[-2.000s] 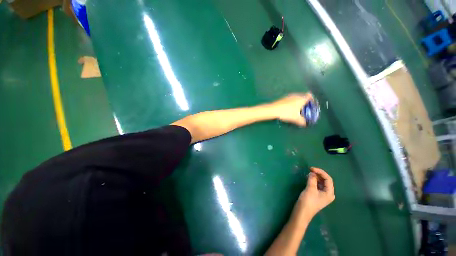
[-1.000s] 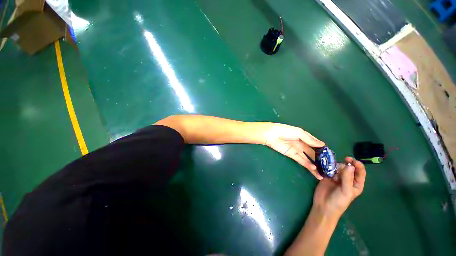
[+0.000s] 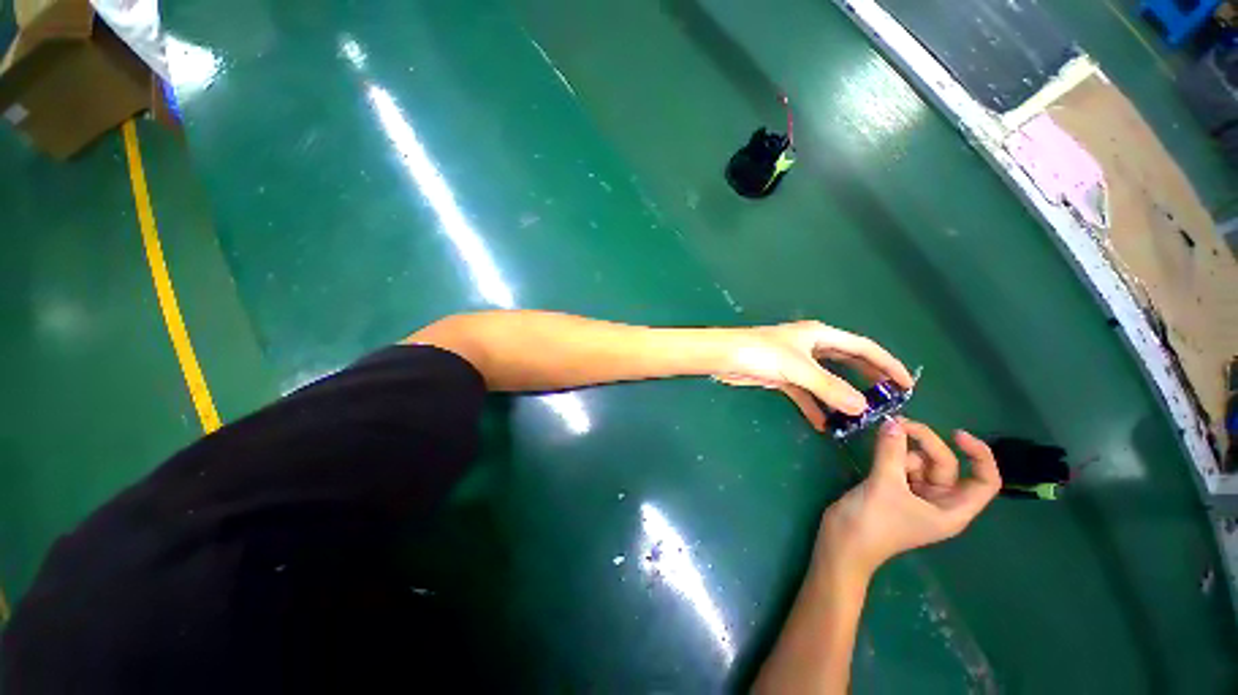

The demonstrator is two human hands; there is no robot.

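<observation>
A small round coil assembly (image 3: 880,403), dark blue with white or silver marks, is held tilted, nearly edge-on, above the green bench (image 3: 652,258). My left hand (image 3: 801,369) grips it between thumb and fingers from the upper left. My right hand (image 3: 912,492) is at its lower edge, with the thumb and a fingertip together on the edge and the other fingers curled apart. A thin pale end sticks out at the assembly's upper right. Fingers cover part of the assembly.
One black motor unit (image 3: 758,166) with a yellow-green patch and red leads lies on the bench, farther up. Another black unit (image 3: 1032,466) lies just right of my right hand, partly behind it. A pale raised edge (image 3: 1059,245) curves along the right. A cardboard box (image 3: 75,88) stands upper left.
My left hand has brought the blue assembly to my right hand, and both hands are now on it. The assembly has turned from face-on to more edge-on. The view has shifted.
</observation>
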